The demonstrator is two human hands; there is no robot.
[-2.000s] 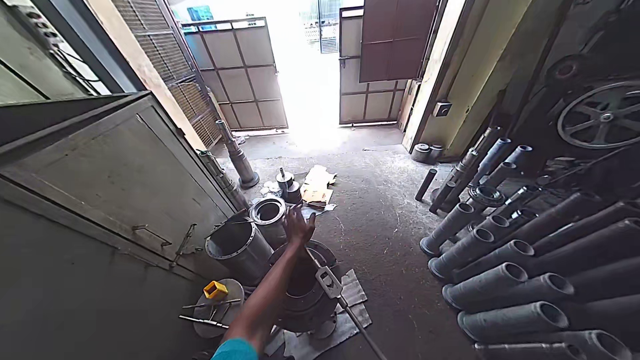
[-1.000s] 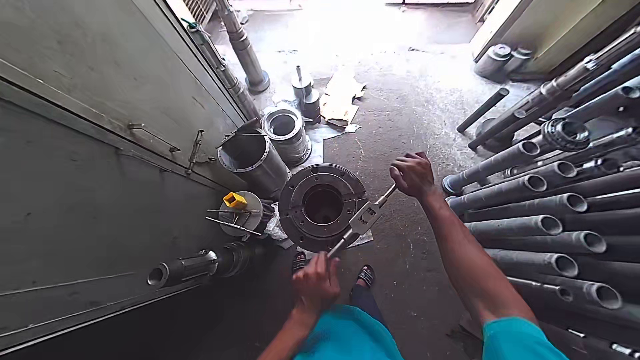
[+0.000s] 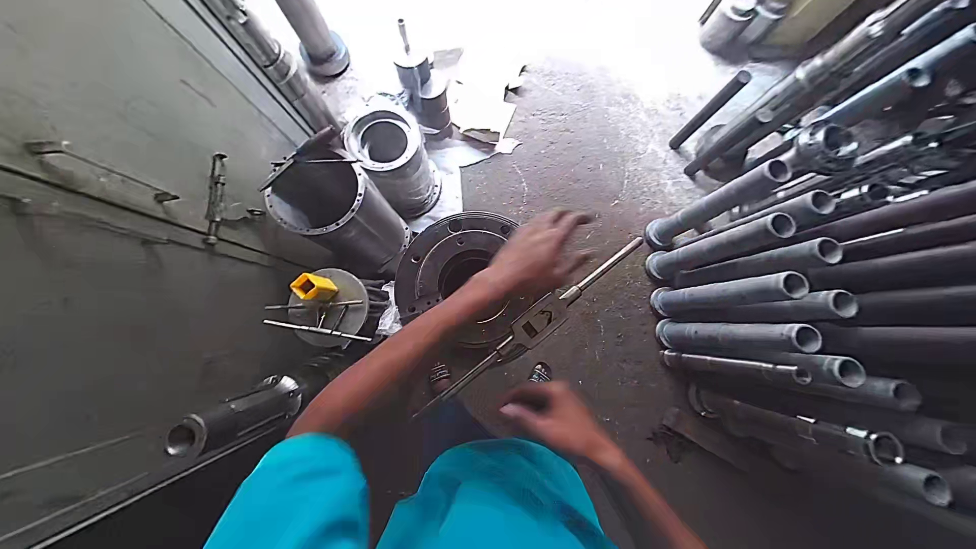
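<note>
A steel tap wrench (image 3: 537, 324) with a long bar handle lies slantwise over the near right edge of a round flanged metal part (image 3: 427, 263) with bolt holes and a wide bore. Any tap beneath the wrench is hidden. Over the flange's right side my left hand (image 3: 541, 248), somewhat blurred, has its fingers spread, just beyond the wrench body and off its handle. Nearer my body, my right hand (image 3: 560, 423) is below the wrench, its fingers loosely bent and thumb apart, with nothing seen in it.
Beyond the flange stand a hollow cylinder (image 3: 389, 244) and a thick-rimmed sleeve (image 3: 408, 179). At left, a round stool-like top (image 3: 347, 293) carries a yellow square piece (image 3: 313, 287) and thin rods, beside a metal cabinet (image 3: 99, 305). Many steel pipes (image 3: 732, 335) lie at right.
Both hands have let go of the wrench handle that they held one second ago. My left hand has moved forward over the flange, my right hand back toward my body.
</note>
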